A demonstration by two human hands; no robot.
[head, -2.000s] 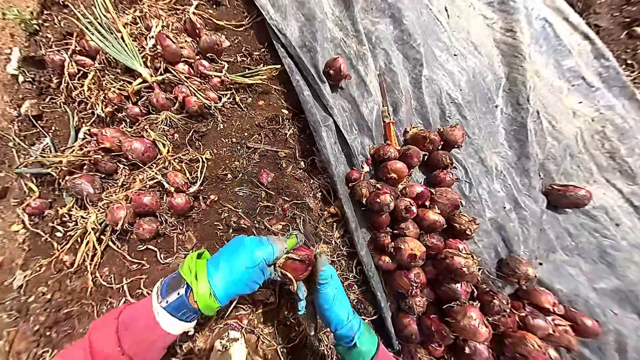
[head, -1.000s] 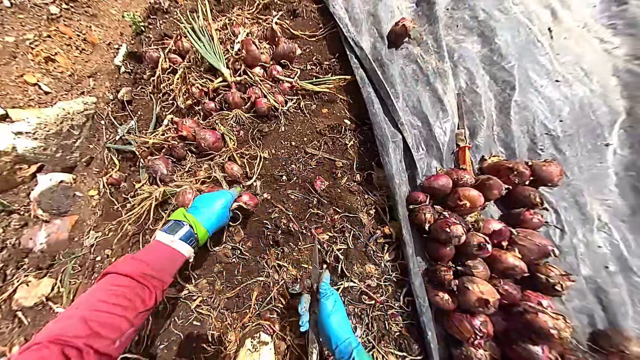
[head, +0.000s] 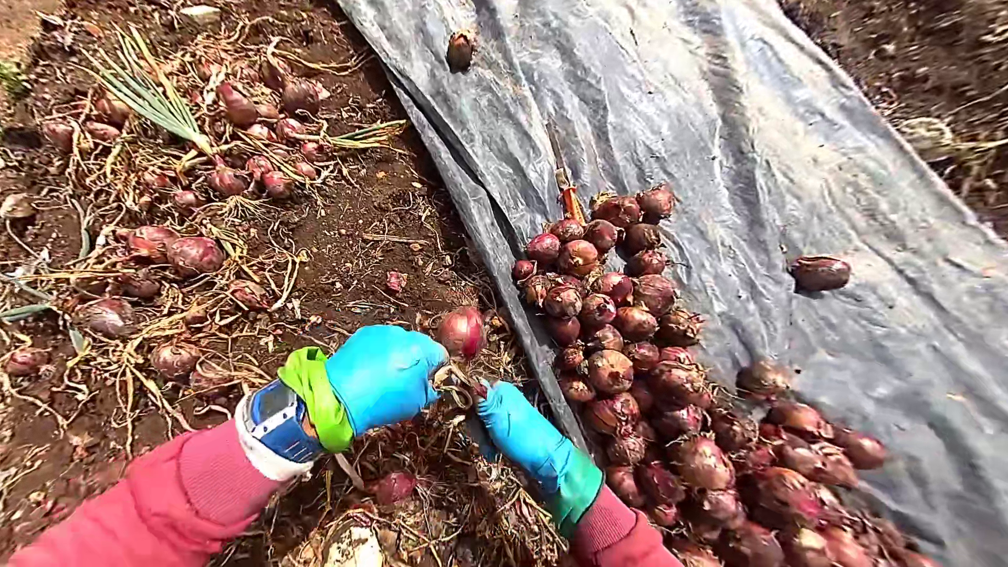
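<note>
My left hand (head: 390, 376), in a blue glove with a blue wristwatch at the cuff, is closed around the dry stalk of a red onion (head: 462, 331), whose bulb shows just beyond the fingers. Close beside it, my gloved right hand (head: 516, 425) is at the dry stalk and roots below the bulb; a dark tool, perhaps a blade, is partly hidden under its fingers. To the right, a large heap of red onions (head: 610, 371) lies on a grey plastic sheet (head: 709, 197). Uncut red onions (head: 195, 256) with dry stalks lie on the soil at left.
An orange-handled knife (head: 568, 197) lies on the sheet at the heap's top end. Single onions lie apart on the sheet, one at the top (head: 460, 50) and one at right (head: 820, 273). Green onion leaves (head: 150, 98) stick out at upper left. Trimmings cover the soil below my hands.
My left hand has moved from the onions on the soil back beside my right hand, with an onion in it. The view has shifted.
</note>
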